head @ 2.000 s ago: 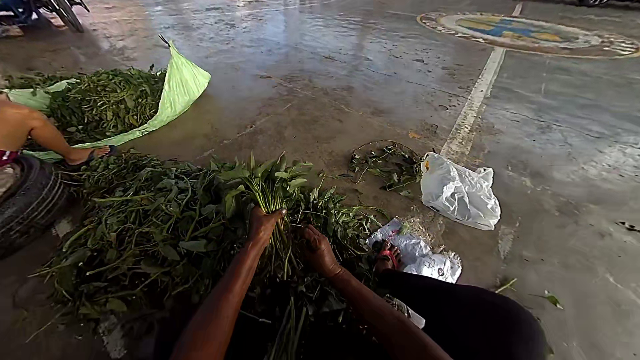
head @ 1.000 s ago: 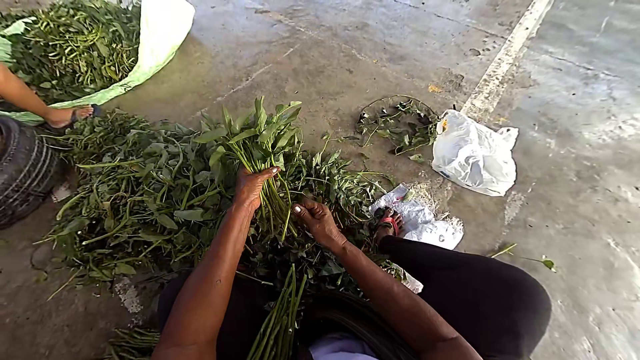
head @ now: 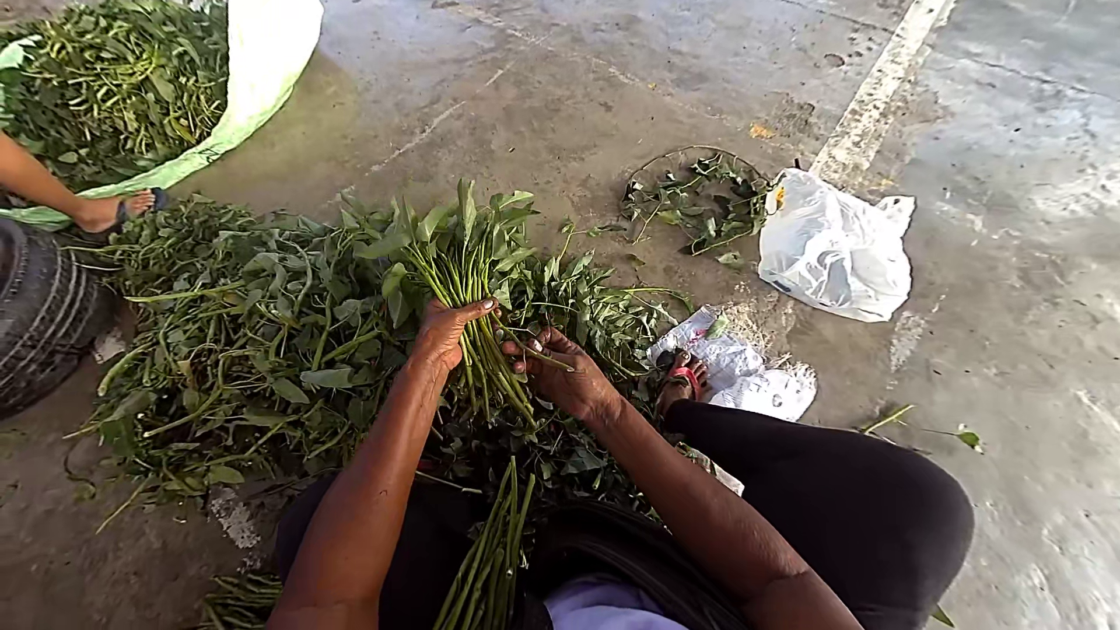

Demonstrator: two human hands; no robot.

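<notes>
Held upright in my left hand is a bundle of leafy green stems, its leaves at the top and the cut-looking stem ends below. My right hand is just right of the bundle, its thumb and fingers pinching a thin green stem. Under and around both hands spreads a large heap of leafy greens. Another bunch of stems lies at my lap, and more stems lie at the lower left.
A rubber tire and another person's sandalled foot are at the left, beside a green sack of greens. Right of the heap are a white plastic bag, a loose vine, a crumpled white sack and my sandalled foot.
The view has tilted down and come closer. My left hand keeps its hold on the bundle. In my right fingers a thin stem now shows clearly.
</notes>
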